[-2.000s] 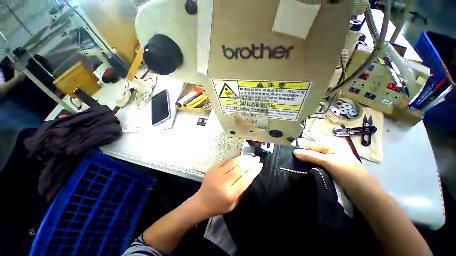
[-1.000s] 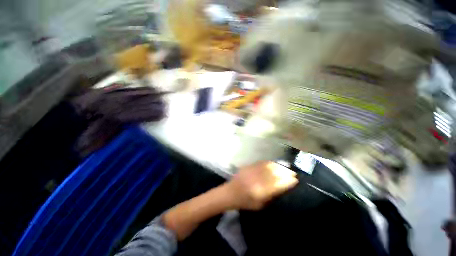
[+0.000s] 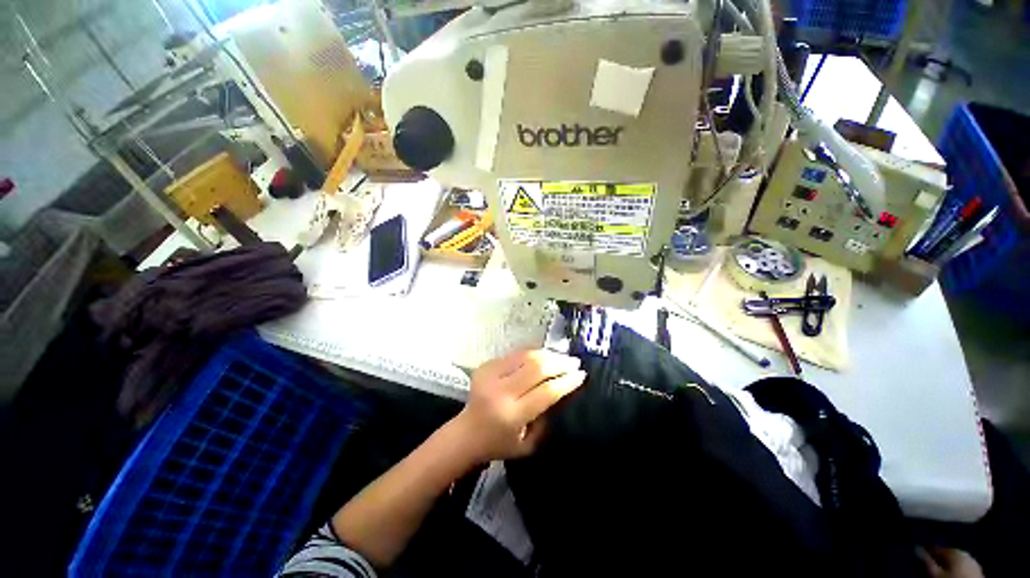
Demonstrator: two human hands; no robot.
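A black garment [image 3: 666,474] fills the lap and the front of the cream Brother machine [image 3: 576,158]. A white dotted line shows on it right of the needle, and pale inner fabric [image 3: 782,438] at its right. My left hand [image 3: 522,395] lies on the garment's upper left part, fingertips by the shiny metal clamp [image 3: 590,330]; its fingers press or hold the cloth there. My right hand [image 3: 954,567] is cut off at the bottom right edge, partly behind black cloth; its grip does not show.
A blue crate [image 3: 226,463] stands left, with a purple-brown cloth bundle [image 3: 198,305] above it. A phone [image 3: 389,251] lies on white paper. Black snips [image 3: 791,304], a red-brown stick [image 3: 785,343] and a round disc [image 3: 766,262] lie right, near a control box [image 3: 841,203].
My right hand has left the needle area and is now low at the right edge. Black cloth now lies bunched on the table's right. My left hand remains by the clamp.
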